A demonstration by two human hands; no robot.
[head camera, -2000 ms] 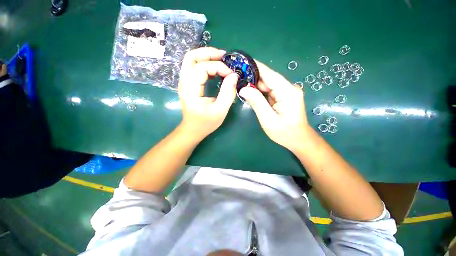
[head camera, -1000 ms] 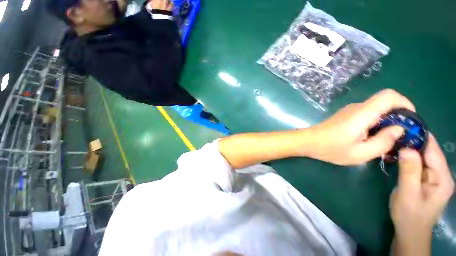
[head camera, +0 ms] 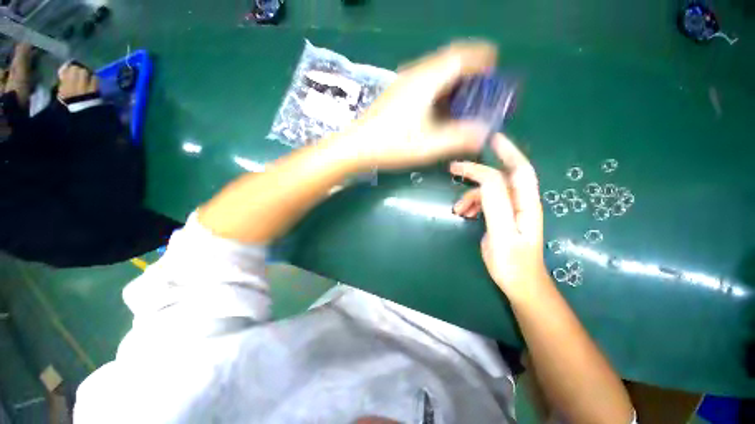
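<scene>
My left hand point(head camera: 426, 112) is blurred and holds the round motor unit point(head camera: 484, 98) above the bench, with the unit between its fingers and thumb. The unit is dark with a bluish face and is blurred too. My right hand point(head camera: 505, 215) is just below it, fingers spread and slightly curled, apart from the unit as far as I can see. No object shows in it. A clear bag of grey rings point(head camera: 290, 116) with a white label lies behind my left forearm, partly covered. Loose silvery rings point(head camera: 610, 191) lie on the bench to the right.
The green bench point(head camera: 662, 108) has a round unit with a short lead point(head camera: 698, 20) at the far right and another unit point(head camera: 266, 10) at the far edge. A person in dark sleeves point(head camera: 66, 182) works at left beside a blue tray point(head camera: 141, 95). A few single rings lie near my hands.
The view has swung back from the left. My right hand has come off the unit, its fingers now spread. My left hand still holds the unit.
</scene>
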